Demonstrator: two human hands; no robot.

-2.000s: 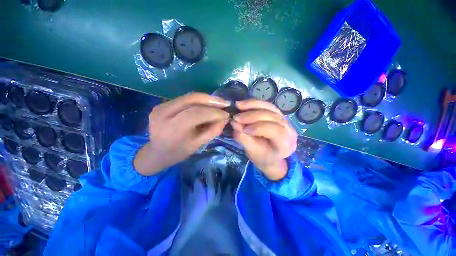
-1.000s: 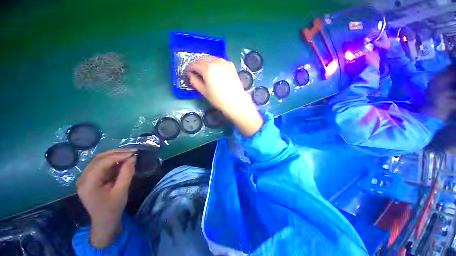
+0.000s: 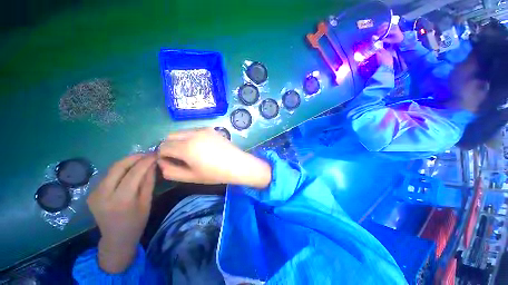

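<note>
My left hand point(image 3: 122, 192) and my right hand point(image 3: 195, 156) meet at their fingertips over the bench's front edge. A dark round black housing point(image 3: 160, 173) shows only in part between and below the fingers; the left fingers pinch it. Whether my right fingertips hold a small piece is hidden. An open blue bin point(image 3: 224, 83) with a silvery heap of small metal pieces point(image 3: 192, 89) stands on the green bench beyond my right hand.
Several black discs on clear film point(image 3: 241, 118) lie right of centre. Two more discs point(image 3: 74, 171) lie at left. A loose metal heap point(image 3: 89, 100) lies left of the bin. An orange-red forked tool point(image 3: 327, 51) lies near pink lights. A person in blue point(image 3: 401, 119) sits at right.
My right hand has left the blue bin and come back to my left hand's fingertips. The view has shifted a little, and the bin now shows its contents uncovered.
</note>
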